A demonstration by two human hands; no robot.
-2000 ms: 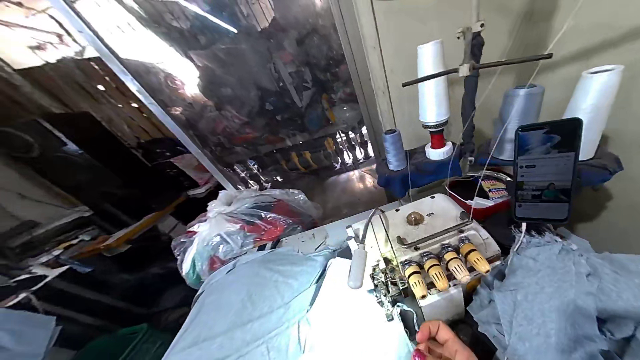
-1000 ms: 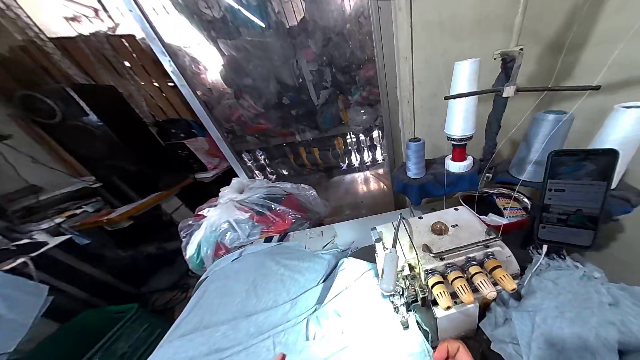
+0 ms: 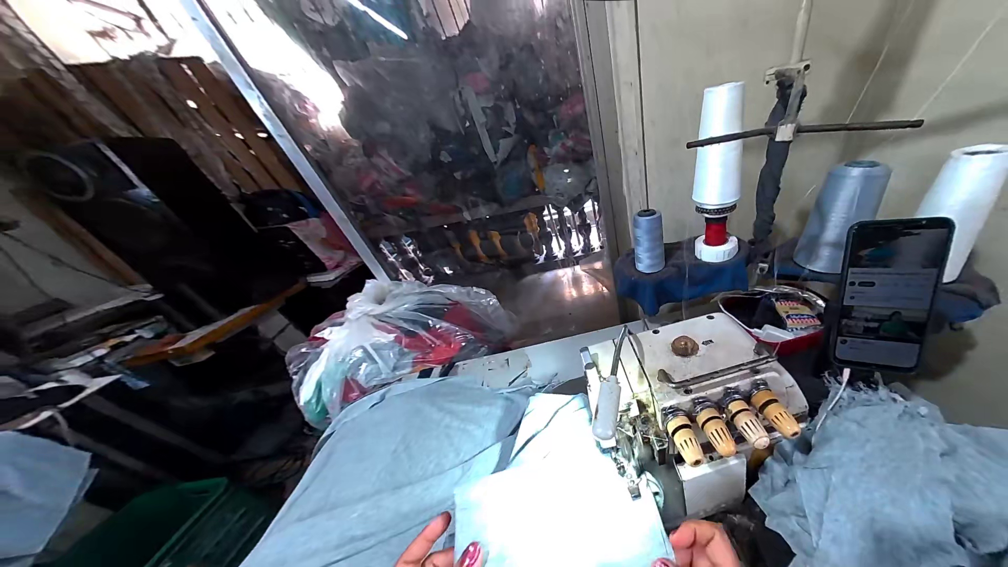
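A light blue fabric piece (image 3: 559,504), glaring white under the lamp, lies in front of the overlock sewing machine (image 3: 709,354), close to its presser foot. My left hand (image 3: 437,547) holds the piece's left edge, thumb on top. At its lower right corner, my right hand (image 3: 697,545) grips the edge beside the machine. Both hands are cut off by the bottom of the view. More light blue cloth (image 3: 394,457) spreads to the left over the table. Yellow tension dials (image 3: 714,427) stand on the machine's front.
Thread cones (image 3: 718,146) stand behind the machine. A smartphone (image 3: 892,295) leans at the right above a heap of blue cloth (image 3: 874,472). A tied clear plastic bag (image 3: 402,339) of fabric sits behind the table. A green crate (image 3: 173,524) is at the lower left.
My left hand has come further into view at the fabric's left edge. The fabric piece now shows a straight near portion between both hands. The view has swung since the oldest frame.
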